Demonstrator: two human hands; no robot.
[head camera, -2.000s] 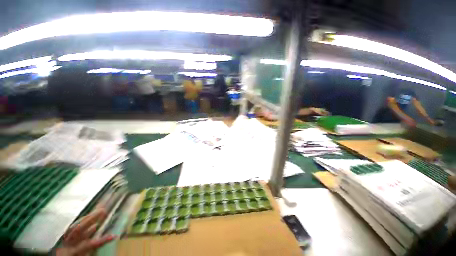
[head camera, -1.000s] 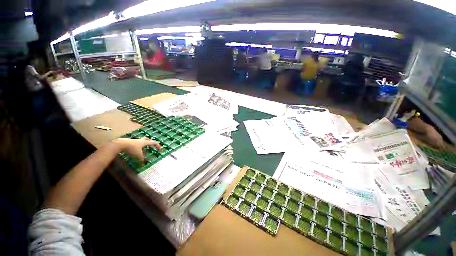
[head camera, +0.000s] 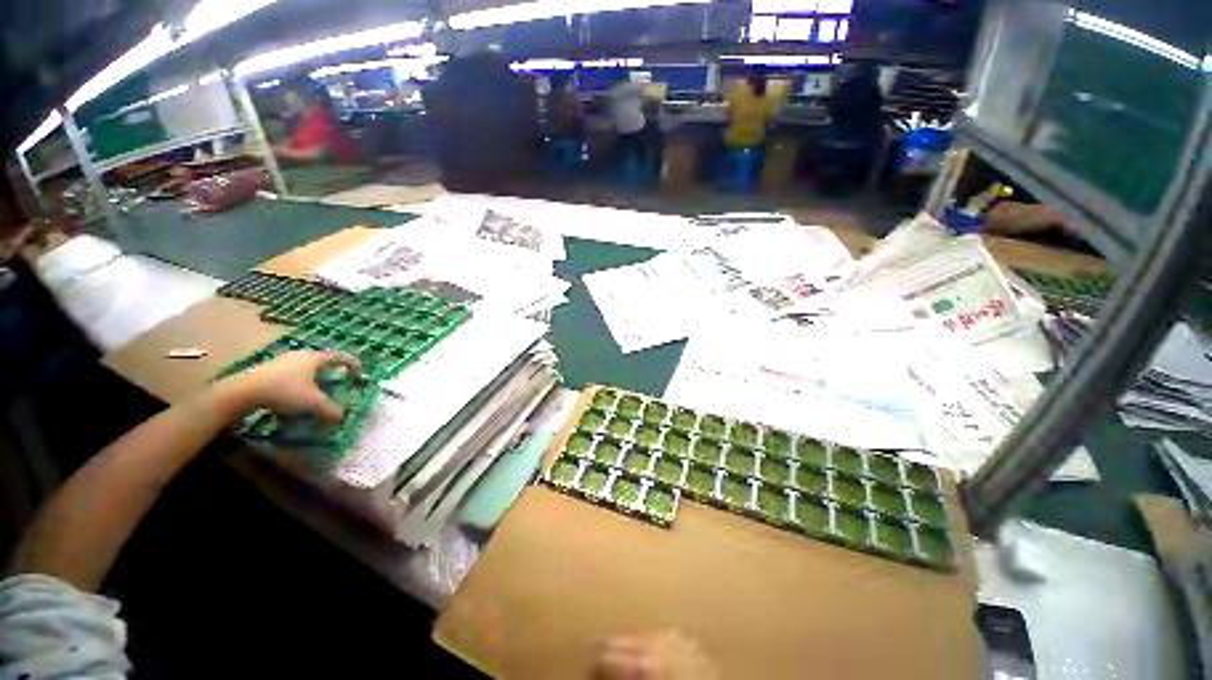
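Observation:
Bare green panels (head camera: 412, 323) lie on a newspaper stack (head camera: 459, 399) at the left. My left hand (head camera: 308, 388) is over their near end, its fingers curled on a blurred green board piece (head camera: 348, 415). A flat green circuit board panel with pale borders (head camera: 758, 468) lies on the back part of a brown cardboard sheet (head camera: 758, 598) in front of me. My right hand (head camera: 654, 656) is blurred and cut off by the bottom edge, over the cardboard. Its fingers and anything in them cannot be made out.
Loose newspaper sheets (head camera: 851, 359) lie beyond the panel. A metal post (head camera: 1103, 359) stands at the right, with a dark phone-like device (head camera: 1006, 644) near it. A small pale piece (head camera: 186, 353) lies on cardboard at far left. Distant people stand in the hall.
The view has turned left, then slightly back right. My left hand now grips at the near end of the green panels, where a board piece has shifted. My right hand has appeared at the bottom.

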